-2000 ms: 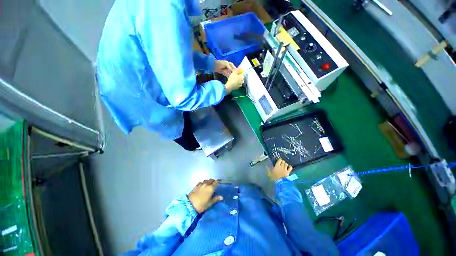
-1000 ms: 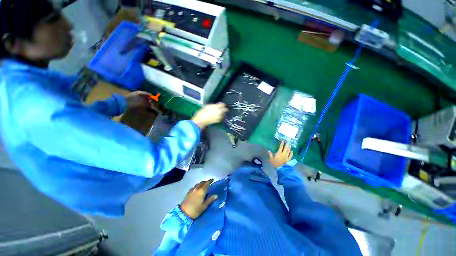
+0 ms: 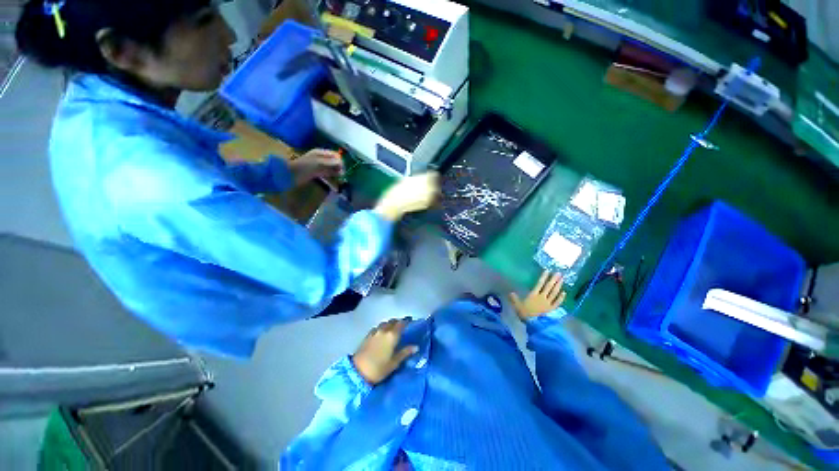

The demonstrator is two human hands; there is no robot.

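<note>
My left hand (image 3: 382, 351) rests against the front of my blue smock, fingers apart, holding nothing. My right hand (image 3: 541, 296) lies at the bench's front edge, fingers spread and empty, just below the zip bags of parts (image 3: 563, 250) with white labels. The black component tray (image 3: 529, 192) lies beyond, to the left of the bags, with scattered silvery pieces and a white label in it. Another person's hand (image 3: 411, 195), blurred, is at the tray's left edge.
A person in a blue smock (image 3: 198, 221) stands at the left by a white machine (image 3: 368, 147) and a blue bin (image 3: 276, 78). A second blue bin (image 3: 722, 290) with a pale chute over it stands at the right. A blue coiled cord (image 3: 664, 189) crosses the bench.
The view has swung towards the right, bringing in the right blue bin. The other person has turned to the bench, one hand now at the tray. My right hand has shifted from the tray to the bags.
</note>
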